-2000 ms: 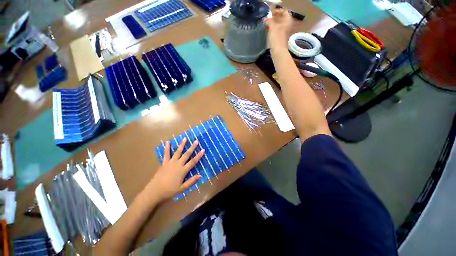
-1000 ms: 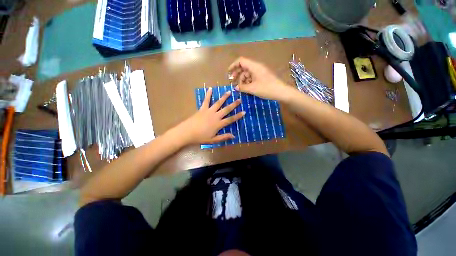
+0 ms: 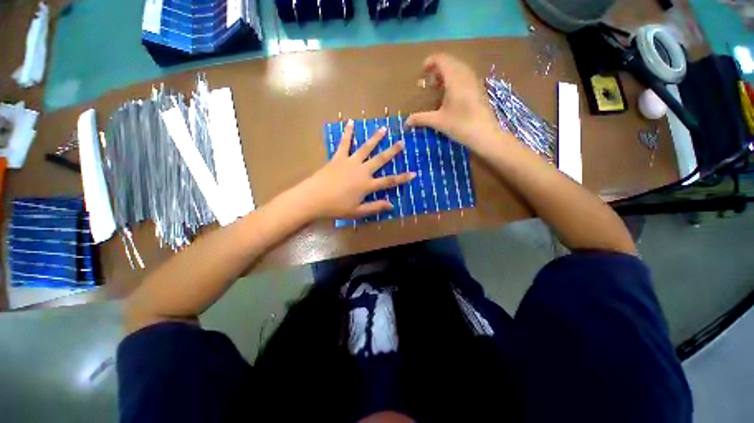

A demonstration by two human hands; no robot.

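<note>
A blue solar cell (image 3: 442, 178) with pale parallel lines lies on the brown bench in front of me. Short ribbon ends project from its far and near edges. My left hand (image 3: 351, 182) lies flat on the cell's left half with its fingers spread. My right hand (image 3: 453, 103) is over the cell's far edge, thumb near the edge, the other fingers curled. I cannot tell whether a small thing is between its fingertips.
Long silver ribbon (image 3: 145, 169) with white strips (image 3: 230, 157) lies at left. Shorter ribbon (image 3: 521, 120) and a white strip (image 3: 570, 132) lie at right. Cell stacks (image 3: 198, 29) stand on the green mat. A yellow sponge (image 3: 608, 92) and white ring (image 3: 659, 54) are at right.
My right hand has come from the grey round body at the upper right to the cell, then shifted slightly right with its thumb more spread. My left hand has stayed on the cell.
</note>
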